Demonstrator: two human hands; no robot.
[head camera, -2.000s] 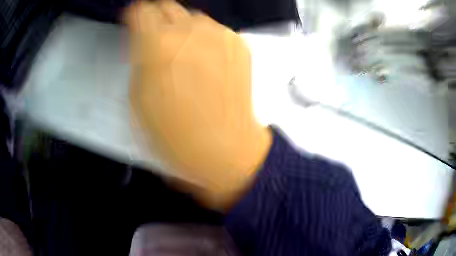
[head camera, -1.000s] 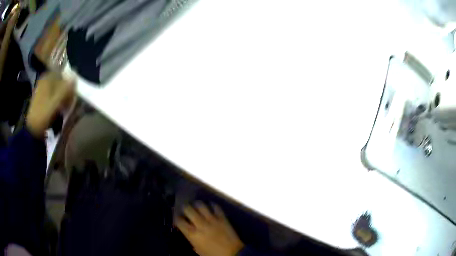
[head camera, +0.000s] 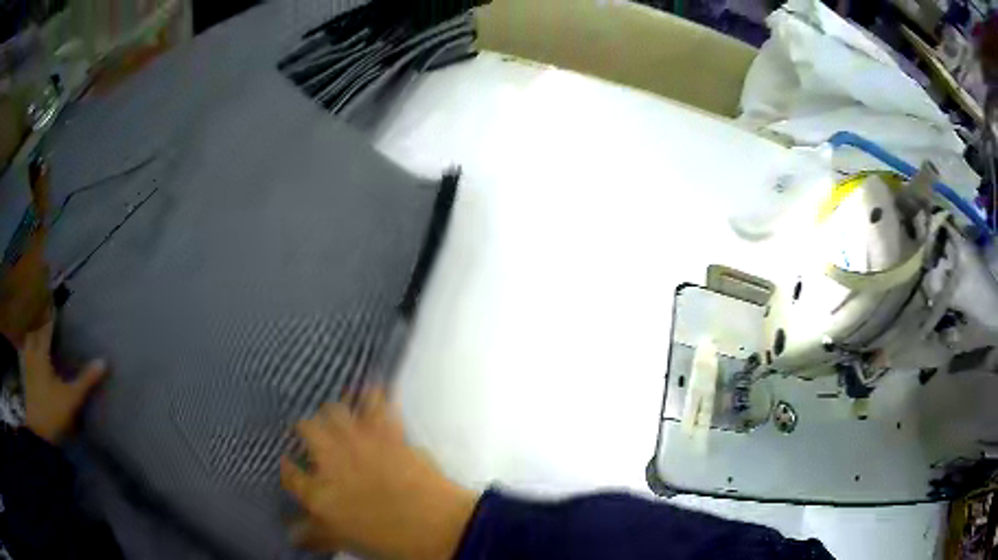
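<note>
A large dark grey fine-ribbed garment panel (head camera: 241, 219) covers the left of the white table, with a black strip along its right edge. My right hand (head camera: 372, 476) lies on the panel's lower right part with fingers spread; whether it pinches the cloth is unclear. My left hand (head camera: 55, 388) is at the panel's left edge, thumb apart, fingers partly hidden and blurred. The white sewing machine head (head camera: 854, 284) stands at the right, over its shiny needle plate (head camera: 711, 388), apart from the cloth.
A stack of black and grey cut pieces (head camera: 383, 49) lies at the back left. A tan board (head camera: 613, 49) edges the back of the table (head camera: 547, 273). White crumpled material (head camera: 843, 77) and a blue tube (head camera: 908, 170) are behind the machine. A tray edge (head camera: 972, 531) shows at lower right.
The grey panel now lies spread over the left of the table. My right hand has moved from below the table edge onto it. The view has shifted, showing more of the machine.
</note>
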